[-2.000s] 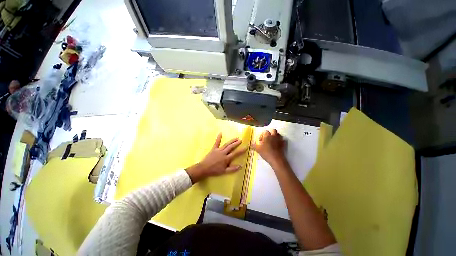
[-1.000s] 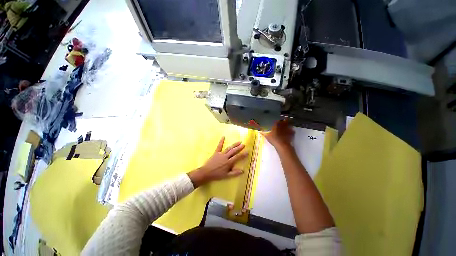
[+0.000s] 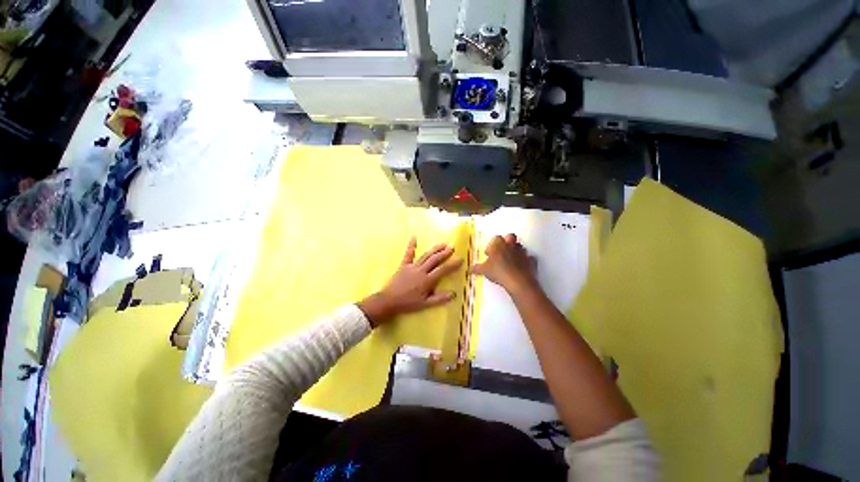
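A large yellow garment panel (image 3: 321, 226) lies flat on the machine bed, its right edge along the template slot strip (image 3: 467, 292). My left hand (image 3: 417, 282) lies flat on the panel with fingers spread, just left of the strip. My right hand (image 3: 504, 263) is at the right side of the strip, on the white template (image 3: 542, 311), fingers bent; whether it pinches anything cannot be told. The sewing machine head (image 3: 464, 177) stands just beyond both hands. Another yellow panel (image 3: 688, 320) lies to the right of the template.
Stacked panels (image 3: 118, 377) with khaki edges lie at the left. Dark fabric scraps (image 3: 111, 202), a clear plastic bag (image 3: 42, 212) and a small red-and-yellow object (image 3: 123, 115) are on the white table (image 3: 189, 188). The control screen (image 3: 339, 25) stands left of the head.
My right hand has come back from beside the machine head toward me along the strip. My left hand stays spread on the panel. The whole view has shifted slightly.
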